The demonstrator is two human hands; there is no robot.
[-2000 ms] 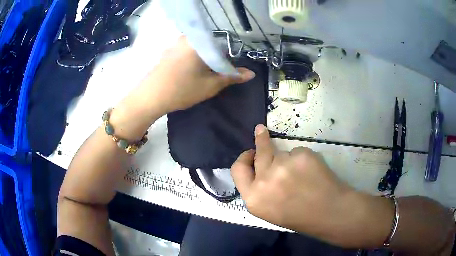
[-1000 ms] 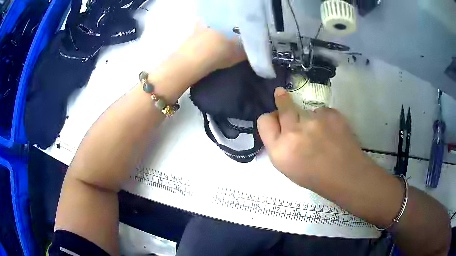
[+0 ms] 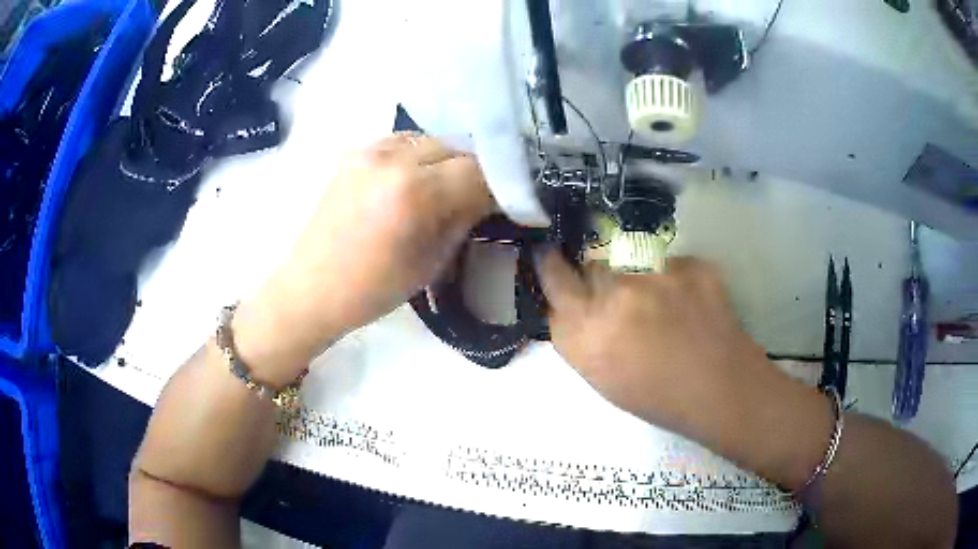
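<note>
A black pouch piece [image 3: 472,335] lies under the sewing machine's foot area, its looped zipper strip curving toward the table's front edge. My left hand [image 3: 413,220] grips the piece on its left side, fingers bent. My right hand [image 3: 643,332] is at the right side of the piece, index fingertip on the black material near the needle; its other fingers are curled, and whether they pinch it is hidden. The machine's metal foot parts [image 3: 574,184] are just beyond the fingertips. A pale machine part covers some of the work.
Black snips [image 3: 838,322] and a purple-handled screwdriver [image 3: 910,349] lie at the right. White ribbed knobs [image 3: 663,104] are on the machine. Black zipper-trimmed pieces [image 3: 204,118] and flat panels [image 3: 102,268] lie left, beside a blue bin [image 3: 67,161]. A printed ruler [image 3: 601,477] runs along the front edge.
The flat black panel has moved farther in under the machine and its looped zipper part is now nearest the foot. My left hand has turned and its fingers bent onto the piece.
</note>
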